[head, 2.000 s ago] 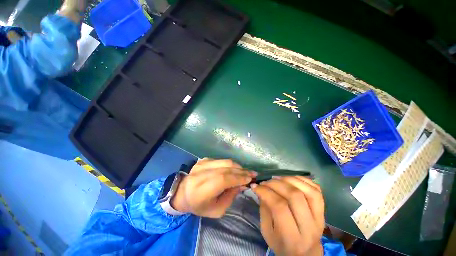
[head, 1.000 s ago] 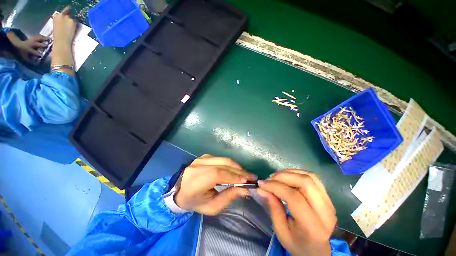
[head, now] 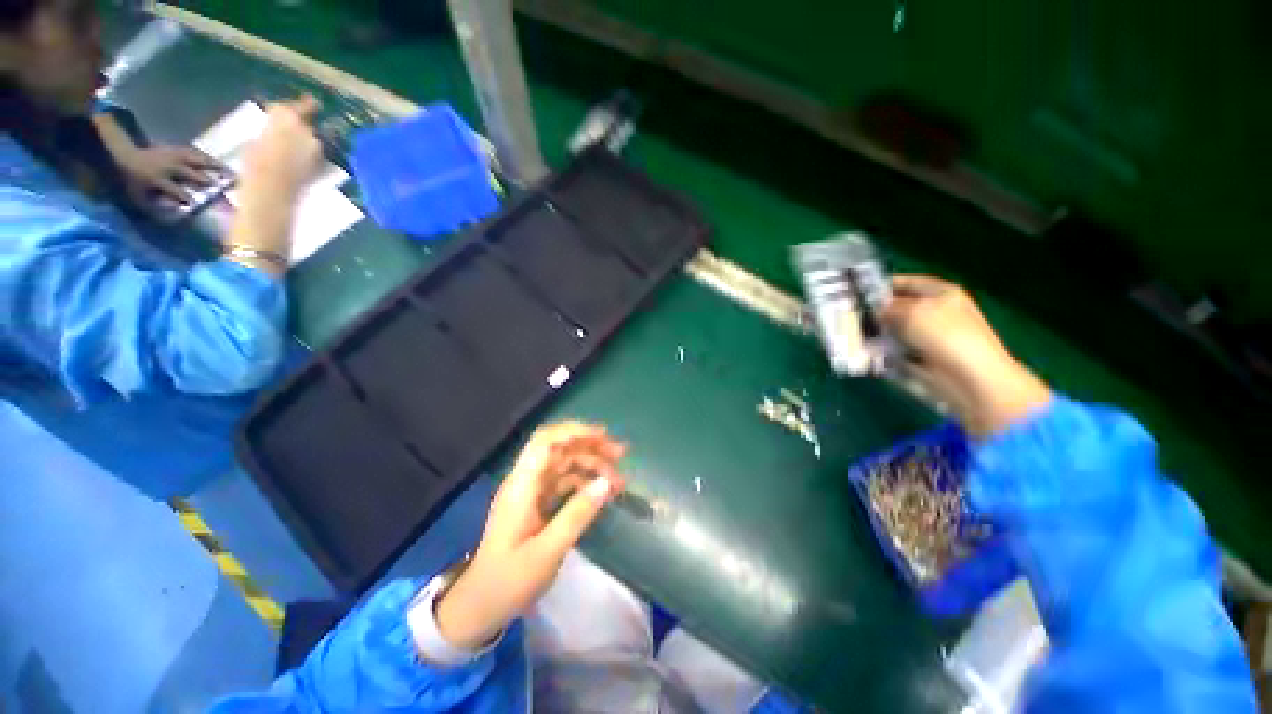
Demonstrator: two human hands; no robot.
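Observation:
A phone-sized workpiece, silver-white with black areas and blurred, is held by its edge in the fingers of my right hand. My right arm reaches out over the far side of the bench, and the part is raised above the bench edge. My left hand is near the front edge of the bench with its fingers curled and apart, and no part shows in it. Small tan-white slivers lie loose on the green bench between the hands.
A black compartment tray lies slanted across the bench at left, a small white piece on it. A blue bin of slivers is partly behind my right sleeve, white sheets below it. Another blue bin stands near a neighbouring worker at upper left.
The hands have parted. My right hand has moved up and away with the workpiece, now seen flat-on. My left hand has let go and moved slightly left. The camera view has shifted.

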